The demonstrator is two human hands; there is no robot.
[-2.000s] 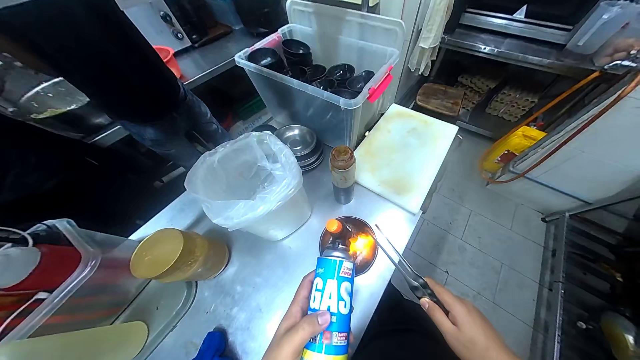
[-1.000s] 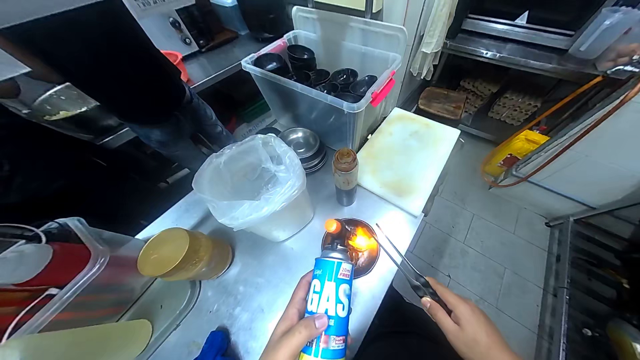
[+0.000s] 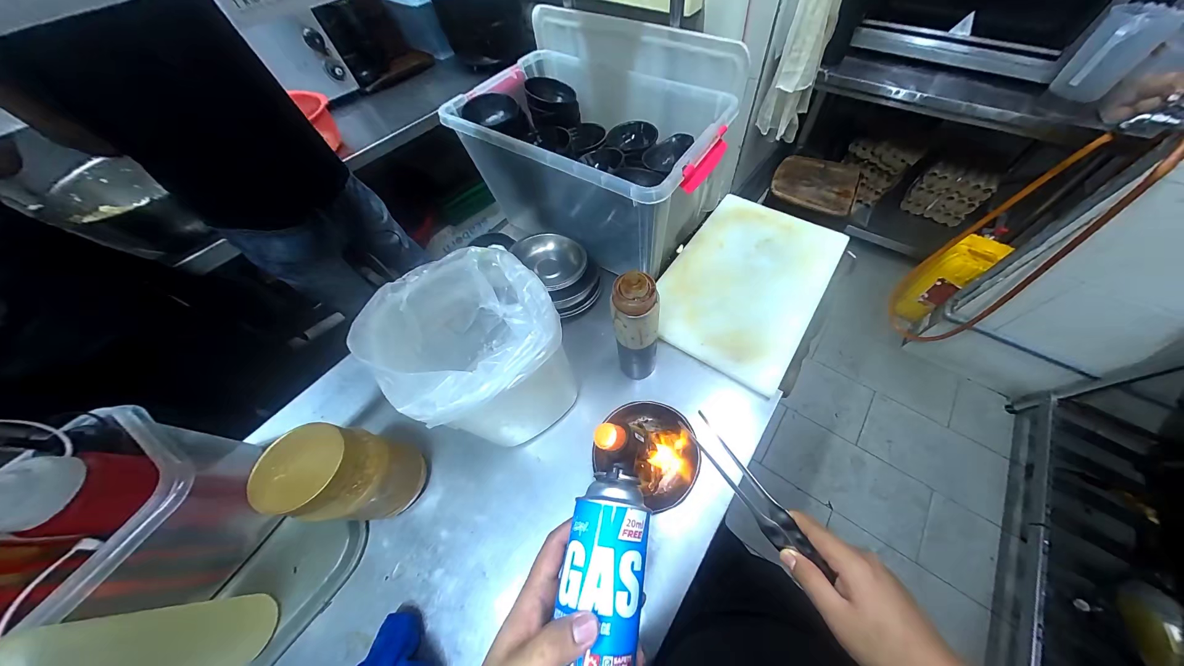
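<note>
My left hand (image 3: pixel 550 615) is wrapped around a blue gas canister (image 3: pixel 606 564) with a torch head (image 3: pixel 622 449) on top. Beyond the nozzle, a bright orange glow fills the right part of a dark round bowl (image 3: pixel 684 495); what lies in it is hard to make out. To the right, my right hand (image 3: pixel 856 592) grips metal tongs (image 3: pixel 763 504) by their dark handle. Their tips are apart, at the bowl's right rim, with nothing between them. Behind the bowl stands a squeeze bottle (image 3: pixel 636 324) with brown sauce stains.
A bag-lined tub (image 3: pixel 513 407), stacked metal bowls (image 3: pixel 553 262) and a white cutting board (image 3: pixel 754 296) surround the bottle. Behind is a clear bin (image 3: pixel 573 203) of black bowls. A yellow-lidded jar (image 3: pixel 338 472) is at left. A person in dark clothes (image 3: pixel 176 111) stands upper left.
</note>
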